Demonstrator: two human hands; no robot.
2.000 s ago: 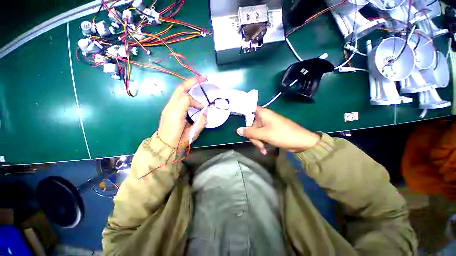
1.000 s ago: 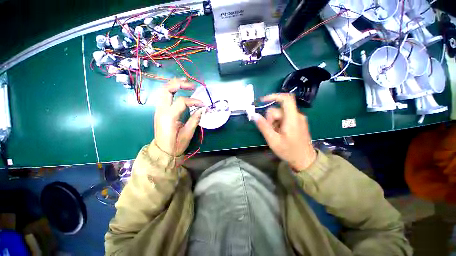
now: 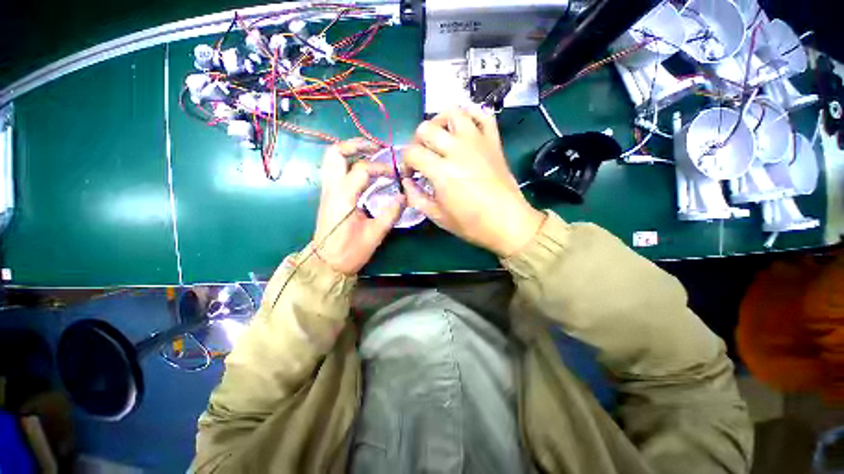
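A white housing (image 3: 407, 218) lies at the bench's front edge, its round cup towards me, mostly covered by both hands. My left hand (image 3: 356, 199) grips the cup's left rim, with thumb and fingers at its opening. My right hand (image 3: 463, 176) reaches over the housing, its fingertips inside the cup at the red and dark lead wires (image 3: 392, 148). What exactly the fingertips pinch is hidden. One thin lead hangs from the left hand over the sleeve. A black round housing (image 3: 576, 167) lies to the right, with a white cord beside it.
Small wired components (image 3: 242, 88) lie tangled at the back left. A metal box (image 3: 493, 32) stands at the back centre, with a thick black slanting shape (image 3: 592, 42) beside it. White housings (image 3: 720, 143) are piled at right. A person's orange clothing (image 3: 796, 319) shows lower right.
My right hand has moved left from the housing's neck to the cup and its wires. My left hand has closed in on the cup's rim. The view has shifted slightly.
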